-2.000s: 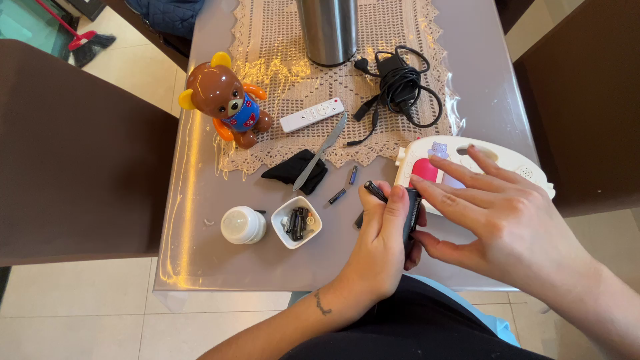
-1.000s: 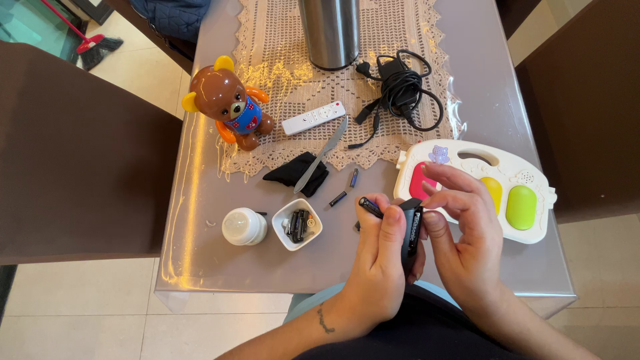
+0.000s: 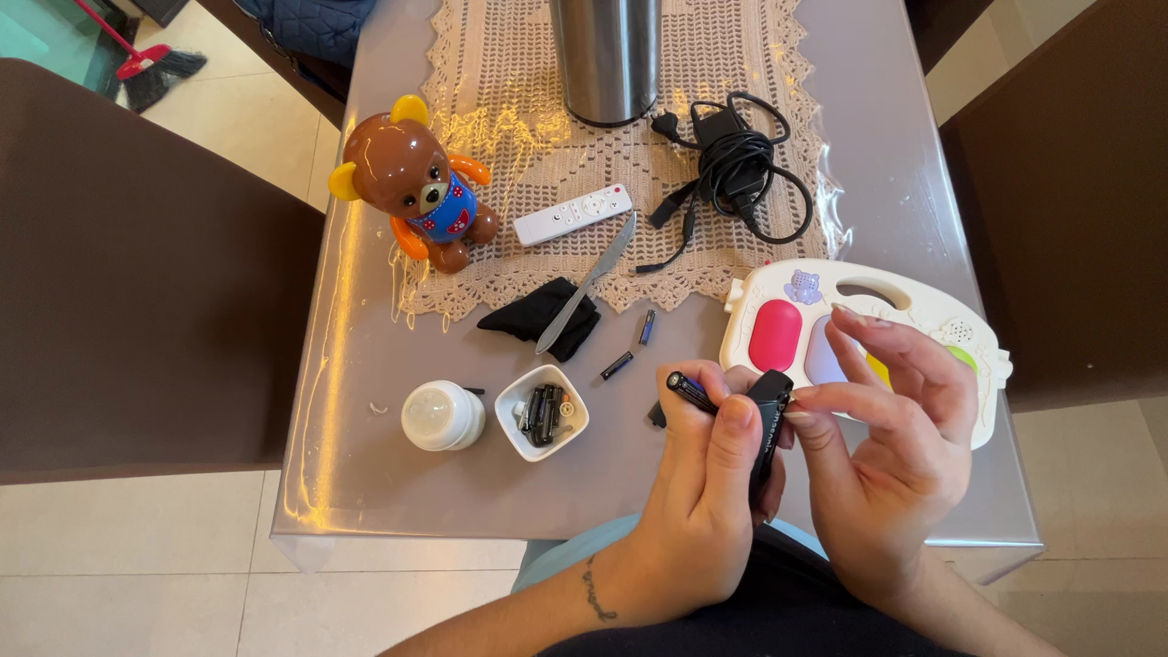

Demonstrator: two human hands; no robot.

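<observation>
My left hand (image 3: pixel 707 474) holds a black Panasonic device (image 3: pixel 769 420) upright, along with a battery (image 3: pixel 691 392) that sticks out between thumb and fingers. The thumb and forefinger of my right hand (image 3: pixel 881 447) pinch at the device's top right edge; whether they grip a small part there cannot be told. Two small batteries (image 3: pixel 647 327) (image 3: pixel 617 366) lie on the table beyond my left hand. A white bowl (image 3: pixel 505 436) with several batteries and small parts stands to their left. Further left is a white lidded jar (image 3: pixel 443 416). A dark object (image 3: pixel 657 415) is partly hidden behind my left hand.
A table knife (image 3: pixel 584 287) rests on a black cloth (image 3: pixel 511 315). Around them are a white remote control (image 3: pixel 573 215), a bear figure (image 3: pixel 411 187), a coiled black cable with adapter (image 3: pixel 739 169), a metal container (image 3: pixel 607 55) and a white toy panel (image 3: pixel 776 274) behind my right hand.
My right hand, spread over the device and toy panel two seconds ago, has drawn back to the device's edge with its fingers pinched. My left hand keeps holding the device and battery.
</observation>
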